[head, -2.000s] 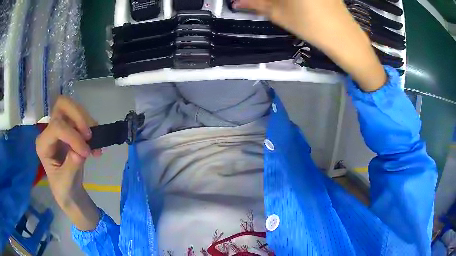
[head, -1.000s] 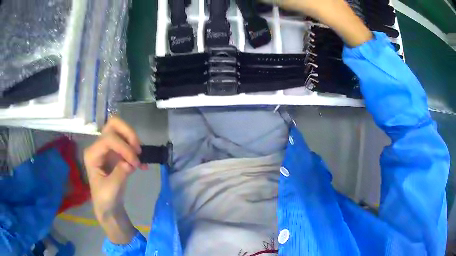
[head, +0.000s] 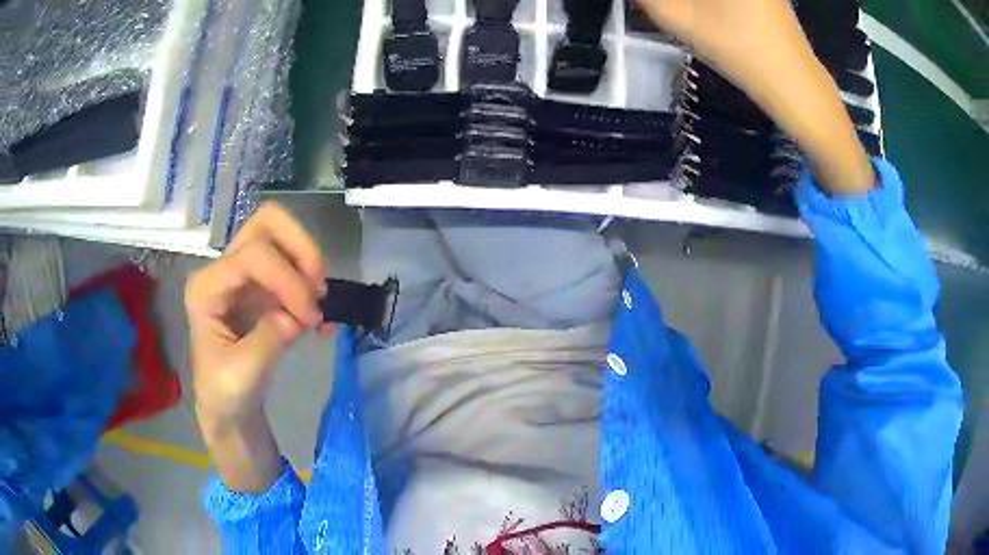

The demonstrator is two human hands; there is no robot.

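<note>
My left hand (head: 260, 293) pinches one end of a short black watch strap (head: 360, 305) over my lap; a small metal-looking edge shows at its free end. My right hand (head: 694, 22) reaches over the foam tray (head: 488, 198) at the top edge, where its fingertips are cut off, so its grip cannot be told. In the tray, several black watches (head: 493, 136) lie in a stack of rows near the front rim. Three black watch cases (head: 490, 54) hang side by side in slots behind them. Metal glints line the strap ends at the right.
Stacked foam trays (head: 163, 141) under bubble wrap (head: 255, 108) stand at the left, with a dark strap (head: 81, 136) in the top one. The green bench (head: 933, 163) shows at the right. At the lower left are a blue garment (head: 60, 379) and a red cloth (head: 152, 379).
The view has shifted, bringing the stacked trays further in. My left hand still holds the strap. My right hand has moved to the picture's top edge.
</note>
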